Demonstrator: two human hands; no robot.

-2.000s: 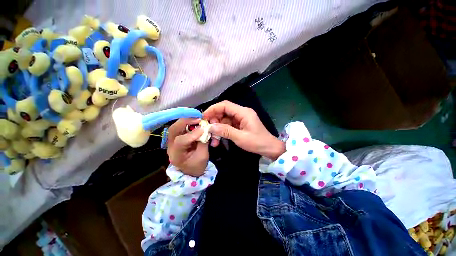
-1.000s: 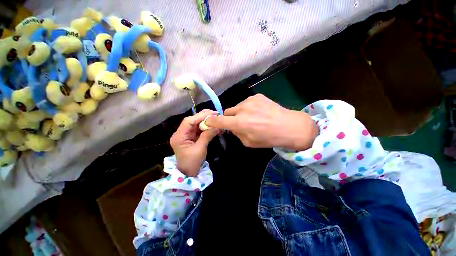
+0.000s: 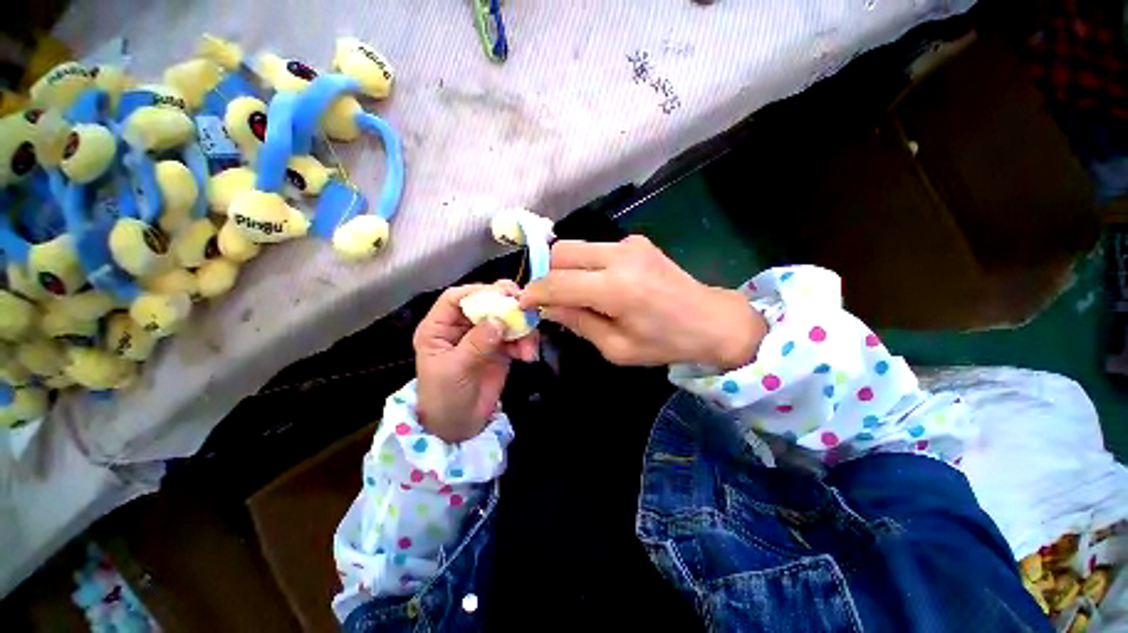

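Observation:
My left hand (image 3: pixel 455 371) holds a pale yellow plush end piece (image 3: pixel 492 309) in its fingertips above the dark lap. My right hand (image 3: pixel 637 303) has its fingertips at the right side of that piece, by the light blue plush band (image 3: pixel 539 257). The band rises from the fingers to another pale yellow end piece (image 3: pixel 507 228) by the table edge. A thin yellowish thread shows beside the band. I cannot see a needle, and what exactly the right fingertips pinch is hard to tell.
A heap of yellow and blue plush toys (image 3: pixel 161 254) lies left on the pale striped table cloth (image 3: pixel 452 161). Snips (image 3: pixel 491 27) lie at the table's far edge. A brown cardboard box (image 3: pixel 891 210) stands right on the green floor. A white plastic bag (image 3: pixel 1033 433) with yellow pieces is at right.
The blue band has swung from pointing left to standing up from the fingers, with its far end nearer the hands. My right hand first moved over the work, then slightly back.

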